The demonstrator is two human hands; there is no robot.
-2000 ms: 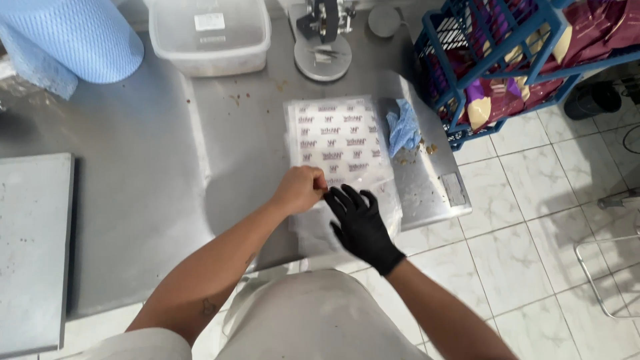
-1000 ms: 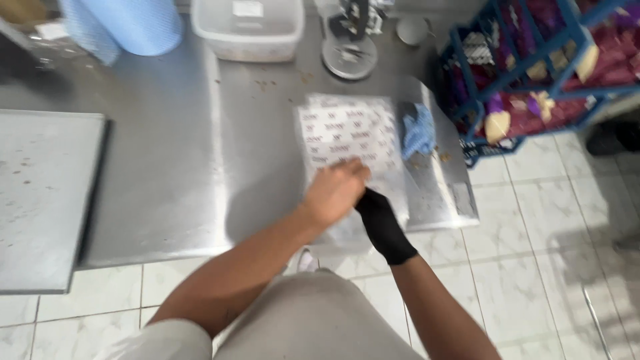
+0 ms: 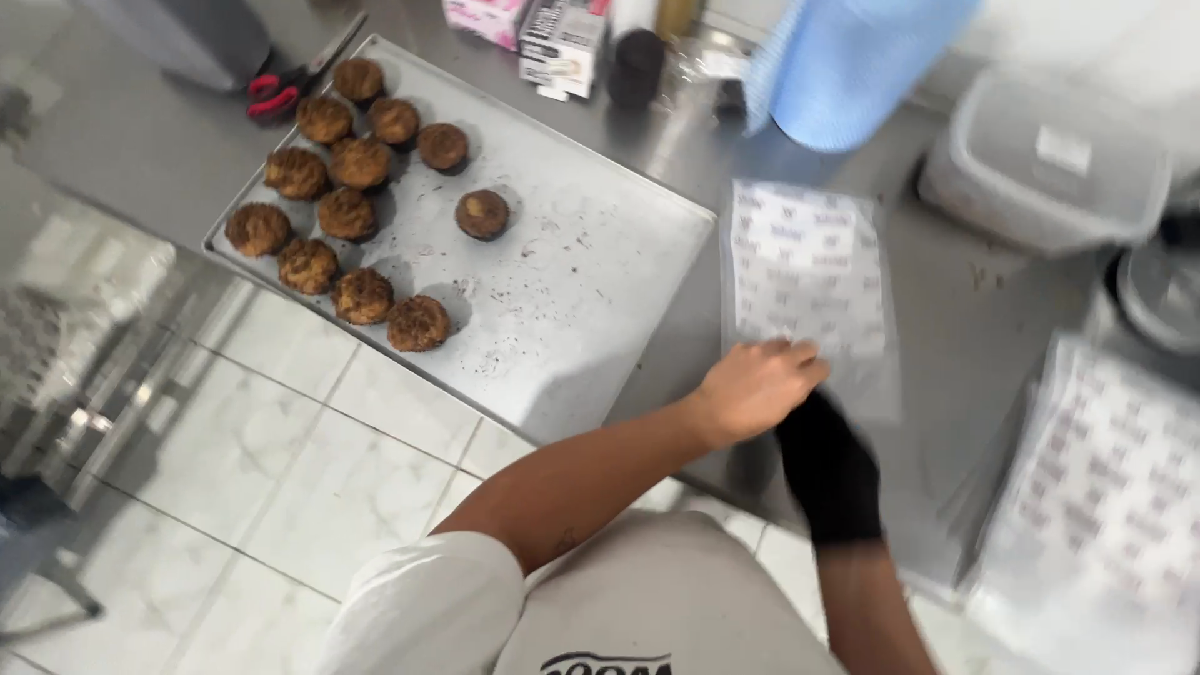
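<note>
My bare left hand (image 3: 761, 389) has its fingers closed on the lower part of a printed clear plastic bag (image 3: 811, 267). Right beside it, my right hand (image 3: 830, 464) in a black glove meets the same bag; its fingertips are partly hidden behind the left hand, and it is blurred. Further right, a stack of similar printed plastic bags (image 3: 1116, 469) lies on the steel table. To the left is a metal baking tray (image 3: 581, 272) with several brown muffins (image 3: 361, 162), most of them grouped at its left side.
Red-handled scissors (image 3: 274, 94) lie by the tray's far left corner. Behind stand small boxes (image 3: 562, 47), a blue paper roll (image 3: 844, 66) and a lidded plastic container (image 3: 1050, 169). The steel table's (image 3: 947, 309) front edge runs near my body.
The view has swung left, bringing the muffins into sight. Both hands have moved left from the stack with a single bag, which now lies apart from it.
</note>
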